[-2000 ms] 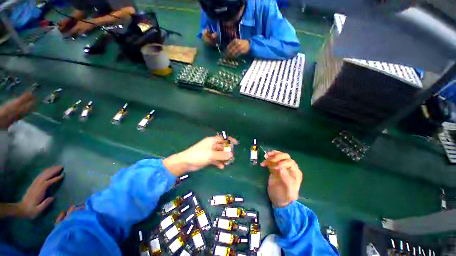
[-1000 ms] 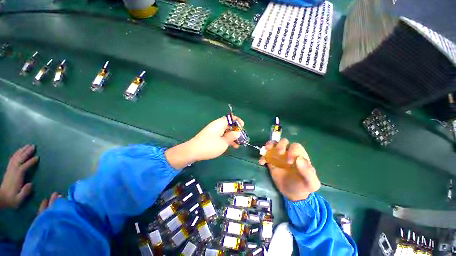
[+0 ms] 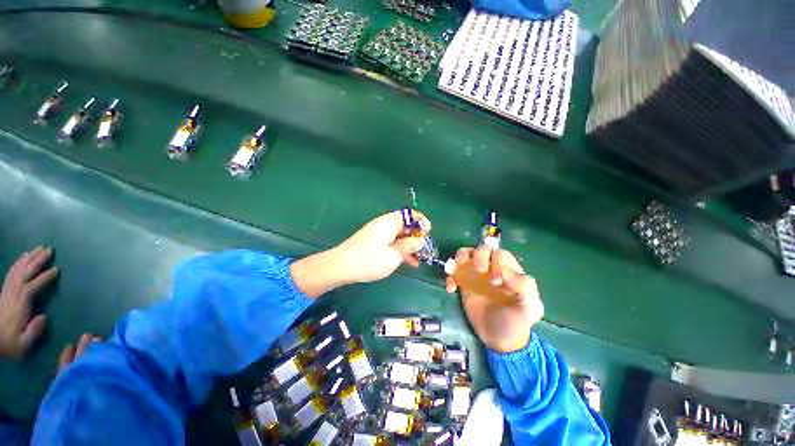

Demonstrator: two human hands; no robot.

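My left hand [image 3: 370, 253], bare with a blue sleeve, holds an electronic unit [image 3: 416, 233] by its sides above the belt, its dark-and-white tip pointing away. My right hand [image 3: 495, 292] is closed around a small tool, probably a screwdriver, with a translucent orange handle mostly hidden in the palm. Its thin shaft [image 3: 444, 264] meets the near end of the held unit. Another unit [image 3: 492, 231] lies on the belt just beyond my right fingers, partly covered by them. A loose pile of units [image 3: 301, 388] lies on the bench between my forearms.
Several spaced units [image 3: 184, 137] lie on the green belt at left. Beyond are PCB panels [image 3: 326, 33], a white parts sheet [image 3: 510, 70] and a tall dark stack [image 3: 671, 113]. A black tray [image 3: 643, 409] is at lower right. Another person's hand [image 3: 24, 300] rests at left.
Over two seconds, the view has tilted down and my hands have come together, with the tool now at the held unit. In the last second they have barely moved.
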